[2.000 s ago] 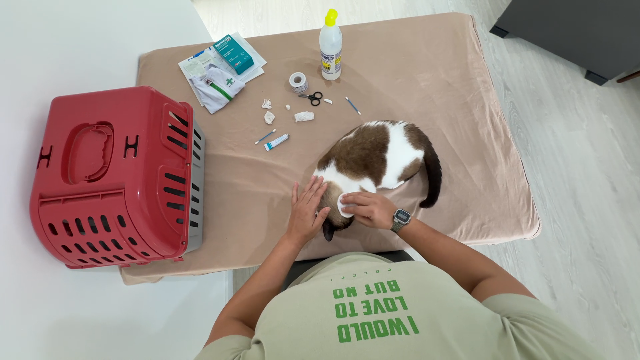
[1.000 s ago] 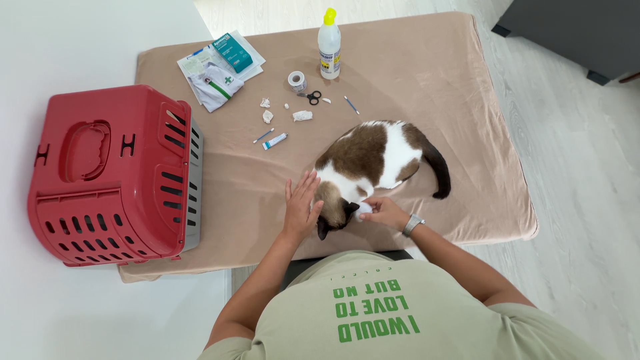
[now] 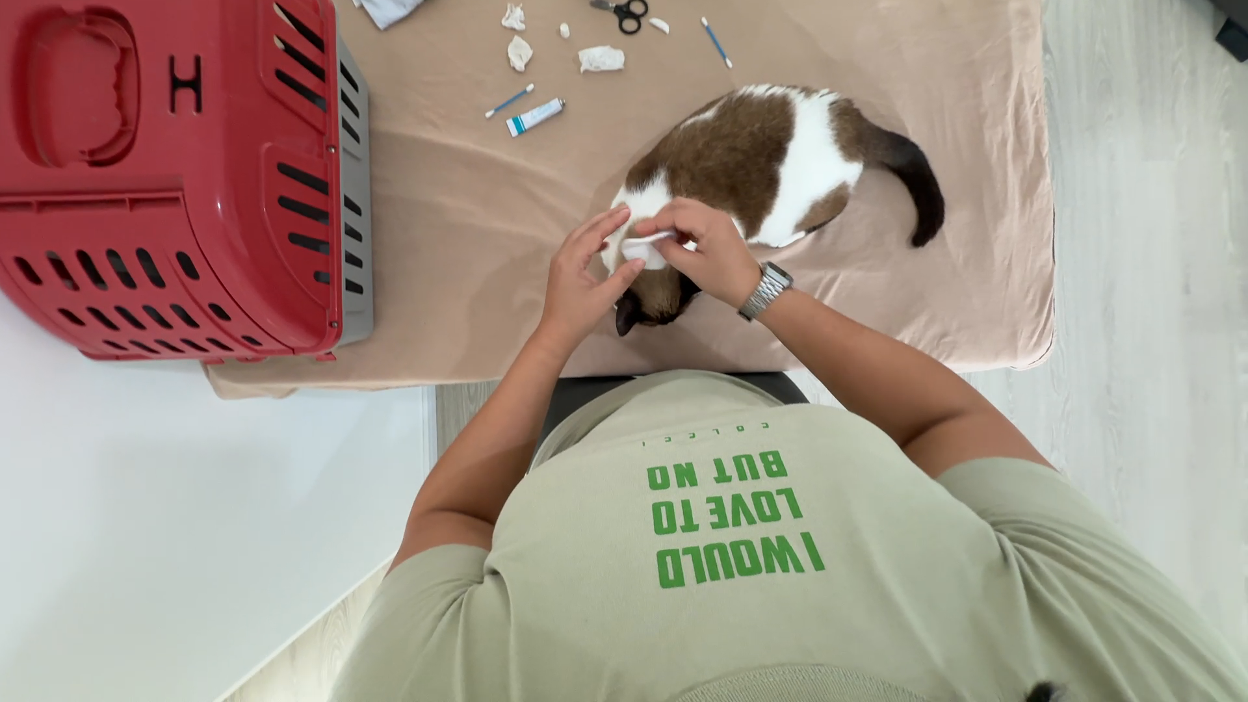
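Observation:
A brown and white cat [image 3: 731,156] lies curled on a beige cloth, its dark-eared head low near the front edge and its dark tail at the right. Over its neck, my right hand [image 3: 710,252] pinches a white cotton pad [image 3: 645,247] between thumb and fingers. My left hand [image 3: 588,278] is at the pad's left side, fingers spread, thumb close to the pad's lower edge; whether it touches the pad is unclear. Part of the cat's head is hidden under the hands and pad.
A red pet carrier [image 3: 244,146] stands at the left on the cloth-covered table [image 3: 458,292]. Behind the cat lie a small tube [image 3: 535,117], cotton swabs [image 3: 716,42], black-handled scissors [image 3: 622,14], crumpled white pieces [image 3: 601,59] and a partly cut-off packet [image 3: 388,10].
My left hand has lifted off the cat's head and come to the pad. My right hand has drawn the pad up from beside the head. The view has shifted closer.

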